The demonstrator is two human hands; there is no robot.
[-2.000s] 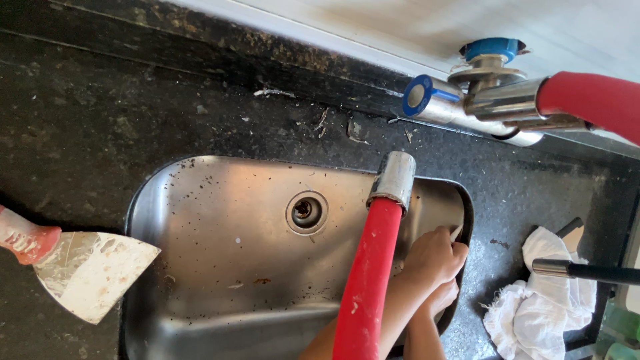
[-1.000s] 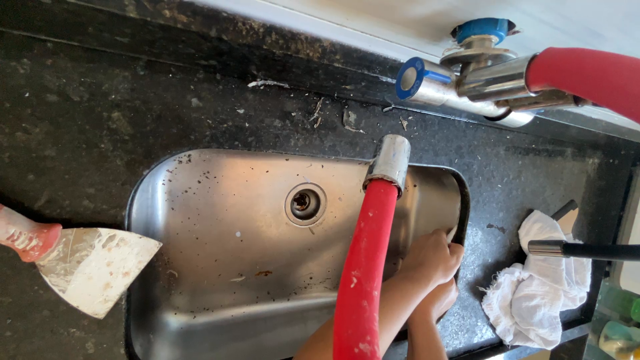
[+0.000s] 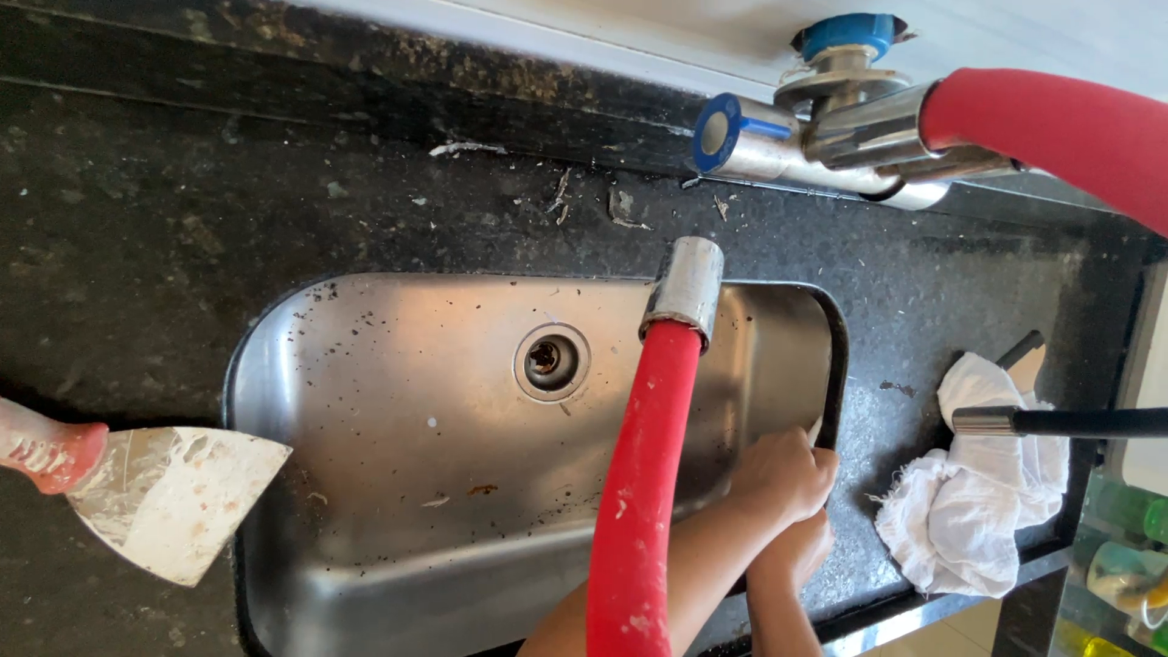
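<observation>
My left hand [image 3: 785, 473] is curled at the right rim of a stainless steel sink [image 3: 429, 456], its fingers folded. A thin pale tip [image 3: 815, 431] shows just above the fist, too small to identify. Below and against it is my right hand [image 3: 798, 550], fingers bent over the sink edge; its grip is hidden. A red flexible faucet hose [image 3: 639, 493] with a metal end [image 3: 684, 287] passes over the basin and in front of the left forearm. Dark specks and flakes lie around the drain [image 3: 552, 361].
A putty knife [image 3: 178, 497] with a smeared blade lies left of the sink. Scraps litter the black stone countertop [image 3: 365, 201] behind. A wall faucet [image 3: 821, 137] juts out at upper right. Right of the sink, a white cloth [image 3: 976, 520] lies under a black-hosed spout [image 3: 1086, 422].
</observation>
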